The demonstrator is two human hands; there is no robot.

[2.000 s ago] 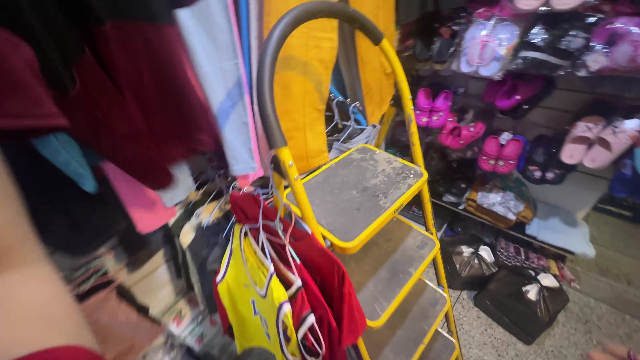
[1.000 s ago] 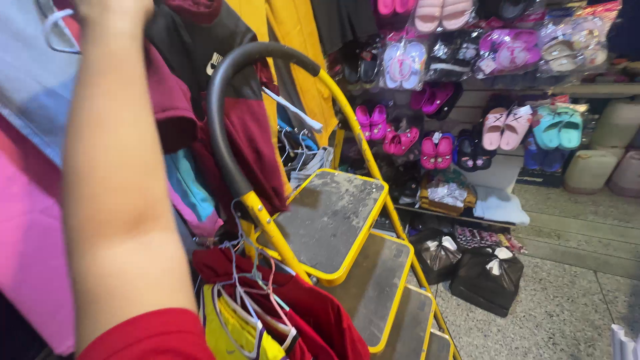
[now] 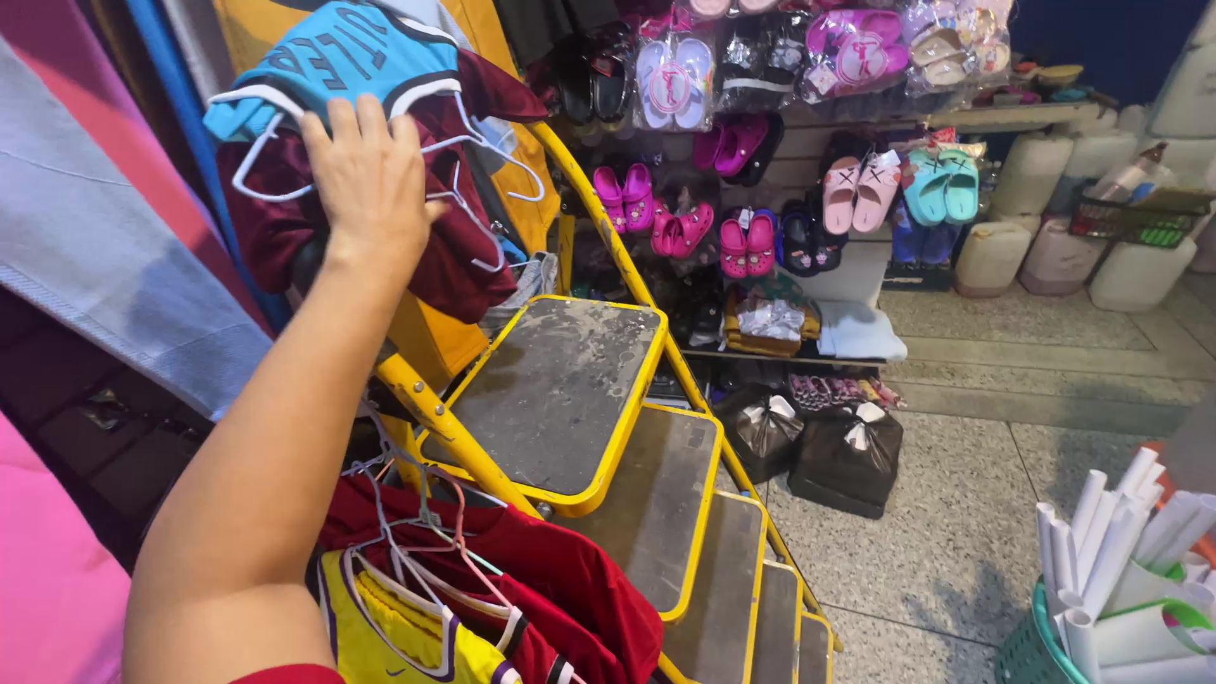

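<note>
My left hand (image 3: 369, 180) reaches up over the top rail of a yellow stepladder (image 3: 560, 399), its fingers on a turquoise sleeveless jersey (image 3: 351, 62) with white trim and dark lettering. Maroon clothing (image 3: 275, 204) lies beneath the jersey, draped over the rail, which is mostly covered. White hangers (image 3: 475, 142) stick out on both sides of my hand; whether the fingers close on cloth or on a hanger is hidden. Lower down, a yellow jersey (image 3: 399, 608) and red garments (image 3: 560, 570) hang from the ladder's side on hangers. My right hand is out of the frame.
Hanging trousers (image 3: 123, 218) crowd the left. Clogs and sandals (image 3: 750, 242) cover a wall display behind the ladder. Black plastic bags (image 3: 845, 461) rest on the speckled floor. A green basket (image 3: 1035, 646) of white rolls stands at lower right, with plastic jugs (image 3: 993, 256) farther back.
My left forearm has moved from the upper left edge to the ladder's top. The turquoise jersey and maroon clothing now lie over the rail, which showed bare two seconds ago.
</note>
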